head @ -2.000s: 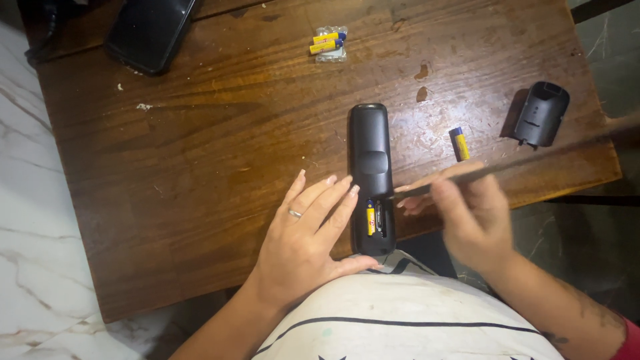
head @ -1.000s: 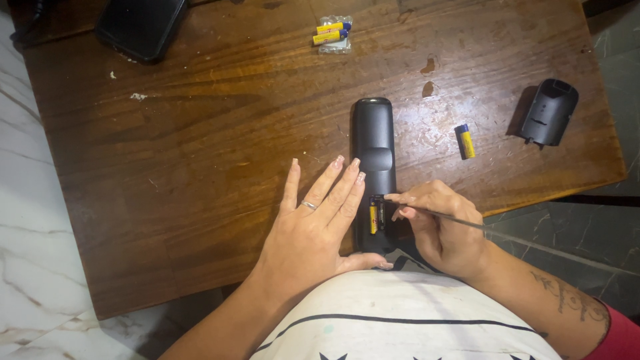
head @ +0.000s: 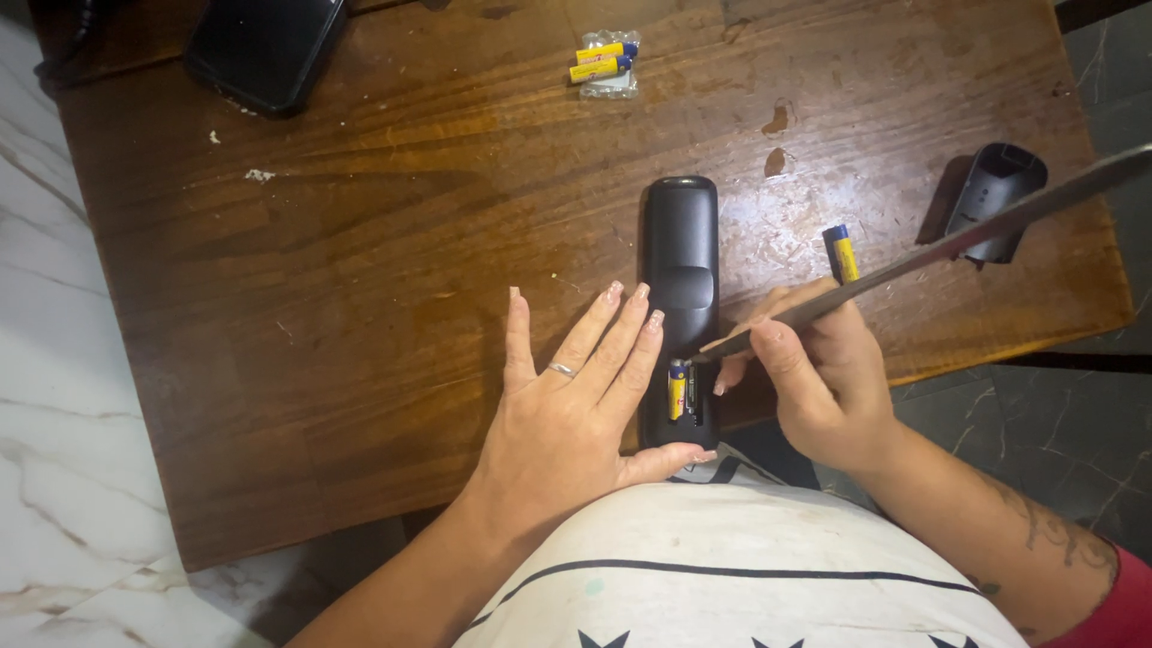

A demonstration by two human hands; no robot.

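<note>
A black remote control (head: 681,243) lies back up on the wooden table, its battery compartment uncovered. One yellow and blue battery (head: 677,391) sits in the left slot; the slot beside it shows no battery. My left hand (head: 576,396) rests spread along the remote's left side, fingertips on its edge and thumb across its near end. In my right hand (head: 819,369) is a long, thin, flat metal strip (head: 954,241), perhaps a blade, pinched between thumb and fingers, its tip at the top of the compartment. A loose battery (head: 842,254) lies just beyond that hand.
The black battery cover (head: 997,202) lies near the table's right edge. Two batteries (head: 601,63) lie on a clear plastic wrapper (head: 621,88) at the far side. A black device (head: 263,54) and a dark cable (head: 76,45) are at the far left of the wooden table (head: 315,360).
My right hand has tilted back, and the metal strip now rises up across the view at the right. My left hand stays beside the remote.
</note>
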